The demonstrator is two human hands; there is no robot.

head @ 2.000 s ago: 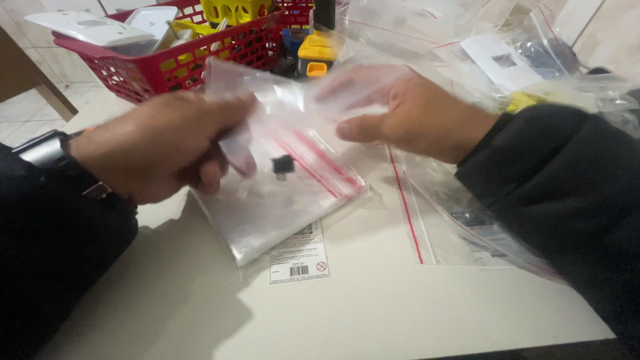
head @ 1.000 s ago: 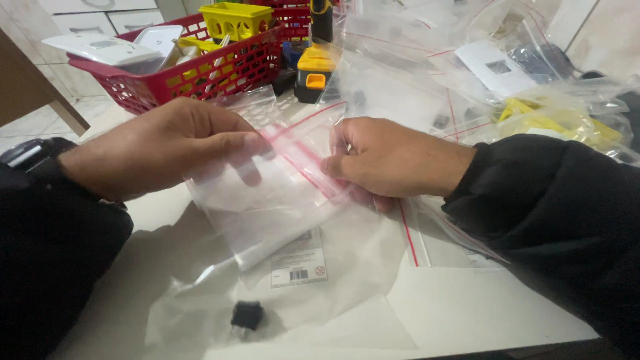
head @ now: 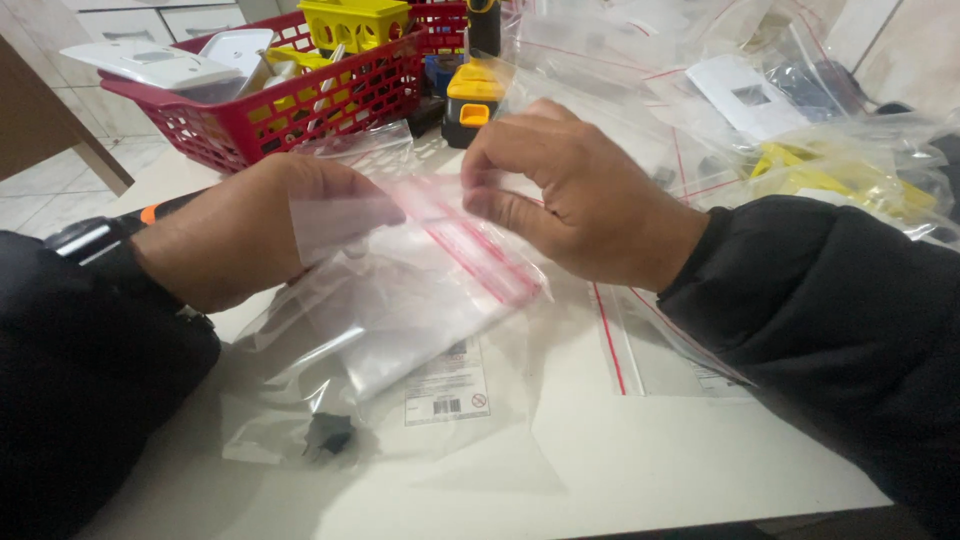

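Observation:
A clear plastic zip bag [head: 270, 375] lies toward the front with a small black part [head: 330, 433] in its bottom corner. My left hand [head: 300, 217] grips clear plastic near the upper edge of this bag, its fingertips partly behind the film. My right hand [head: 562, 195] has thumb and forefinger pinched on the plastic edge by the red-striped zip strips. Beneath them rests a stack of clear zip bags [head: 420, 315] with red closure lines. A printed paper label [head: 448, 390] shows through the plastic below the stack.
A red plastic basket [head: 225, 124] holding white plates and yellow electrical boxes stands at the back left. Beside it is a yellow and black cordless tool [head: 472, 94]. Filled clear bags, one with a yellow part [head: 840, 176], are piled at the right on the white table [head: 637, 465].
The black part, near the hands and over the stack two seconds ago, is now low in the bag toward the front. My right hand has lifted a little from where it was one second ago.

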